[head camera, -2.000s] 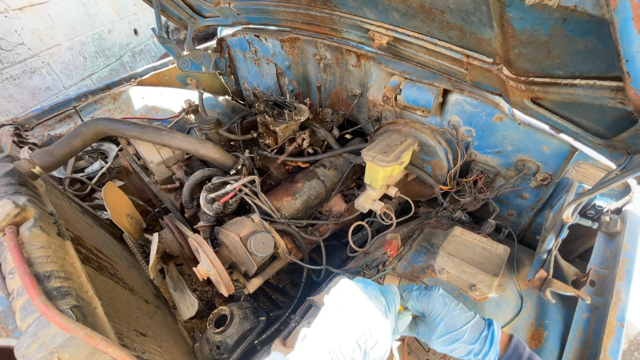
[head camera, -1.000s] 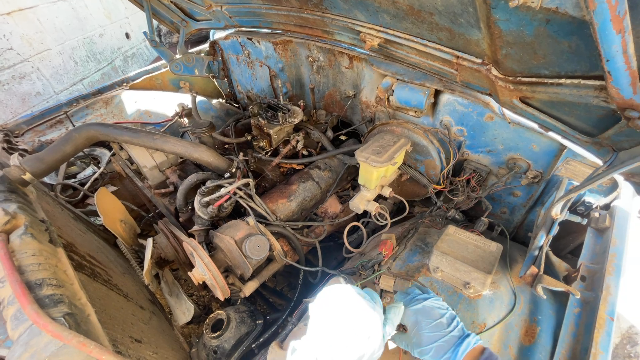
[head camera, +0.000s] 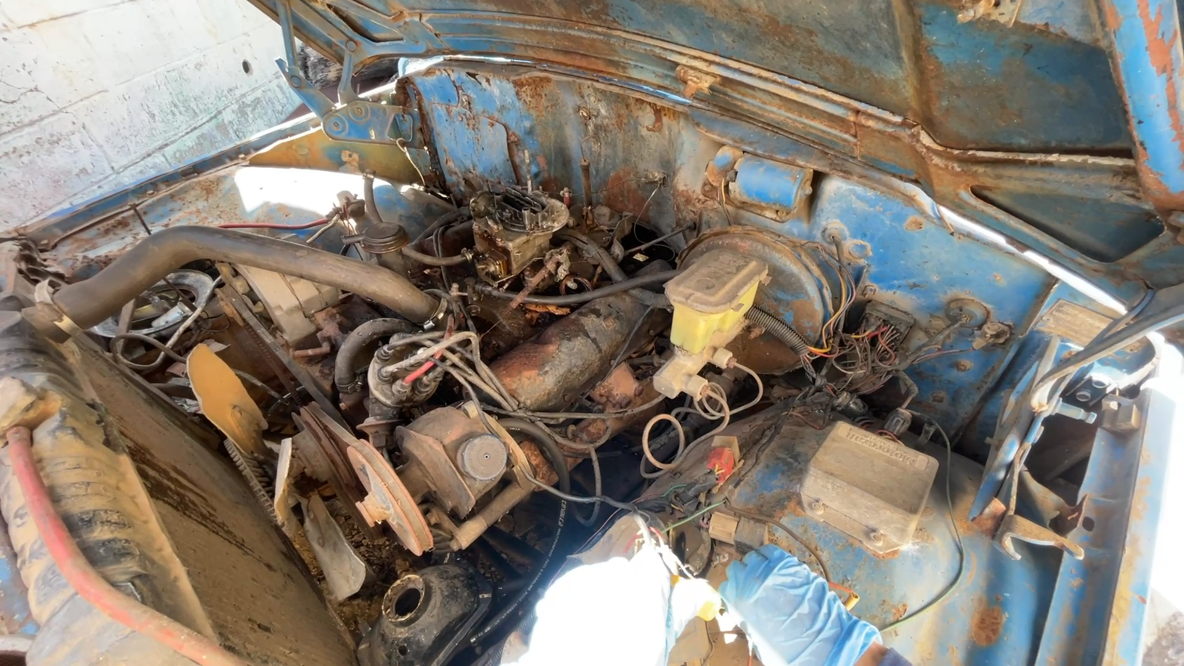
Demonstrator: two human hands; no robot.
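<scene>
My right hand [head camera: 797, 606], in a blue disposable glove, is at the bottom edge with its fingers curled beside thin wires and a small connector [head camera: 737, 530]. What it holds, if anything, is hidden. My left hand [head camera: 689, 597] is washed out by sunlight, just left of the right one, near a green wire [head camera: 696, 515] and other thin wires; its grip cannot be made out. A red connector [head camera: 721, 460] lies above the hands. A dusty ribbed metal cover [head camera: 869, 486] is fixed on the inner fender, up and right of the right hand.
A brake master cylinder reservoir [head camera: 712, 301] rises behind the hands. A fan pulley [head camera: 390, 497], fan blades [head camera: 225, 398], radiator [head camera: 176, 481] and upper radiator hose [head camera: 250, 259] are on the left. The raised rusty hood [head camera: 786, 55] overhangs the back; a bent metal bracket [head camera: 1036, 535] juts out at right.
My right hand has moved from its earlier place over the inner fender, lower down and nearer the bottom edge. The view has shifted slightly.
</scene>
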